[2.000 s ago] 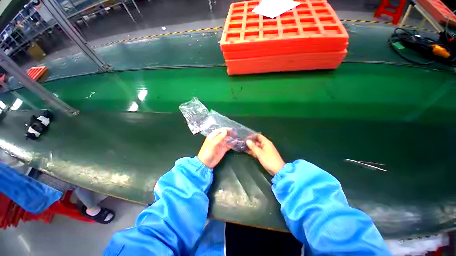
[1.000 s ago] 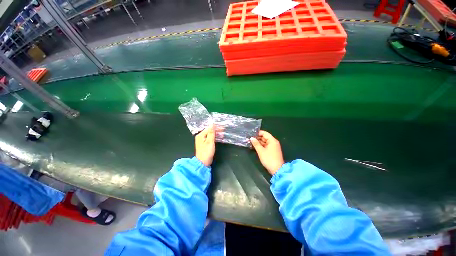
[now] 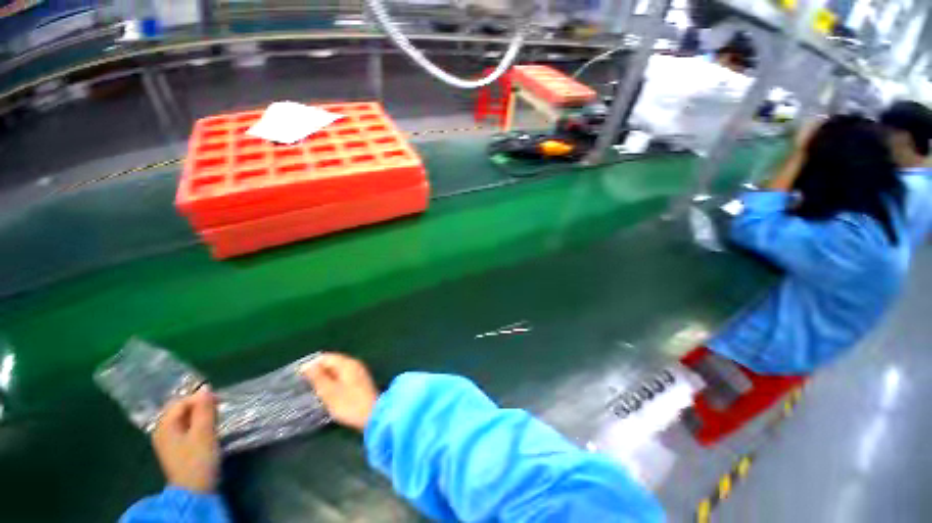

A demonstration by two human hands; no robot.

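A clear plastic bag [image 3: 271,406] is stretched between my two hands above the dark green bench mat. My left hand [image 3: 188,437] grips its left part and my right hand [image 3: 342,388] pinches its right end. Its contents cannot be made out. Another clear bag [image 3: 151,380] lies just left of it, partly behind my left hand. Thin silvery picks or tweezers [image 3: 504,331] lie on the mat to the right of my hands.
Stacked orange-red foam trays [image 3: 307,204] with a white paper sheet [image 3: 293,122] stand beyond the green belt. A black and orange tool [image 3: 555,148] with cables lies at the back. People in blue smocks [image 3: 828,266] sit at the right, near a red stool [image 3: 746,407] and white sheets [image 3: 639,414].
The view has swung right, so the trays and my hands appear farther left and seated people show at the right. Both hands still hold the bag, spread somewhat wider.
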